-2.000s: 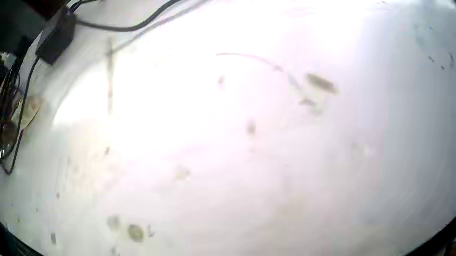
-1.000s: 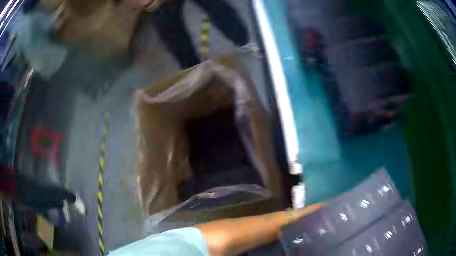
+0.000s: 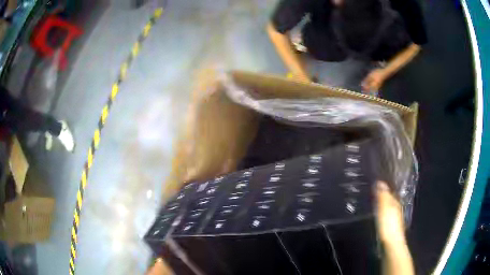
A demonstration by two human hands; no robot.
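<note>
A block of black retail boxes, several rows with small white marks, is held over the near part of an open shipping carton. My right hand presses against the block's right end, beside the crinkled liner. My left hand is at the block's lower left end, mostly hidden and cut off by the bottom edge. The clear carton liner drapes over the carton's far and right rim. The dark inside of the carton is partly hidden by the block.
A person in dark clothes is beyond the carton, hands near its far rim. The white-edged teal bench curves along the right. Yellow-black floor tape, a red stool, a small brown carton and another person's white shoe are left.
The black boxes have moved from over the bench at the lower right to over the carton. The carton appears closer, and a person's hands now show near its far rim. Both my hands now show.
</note>
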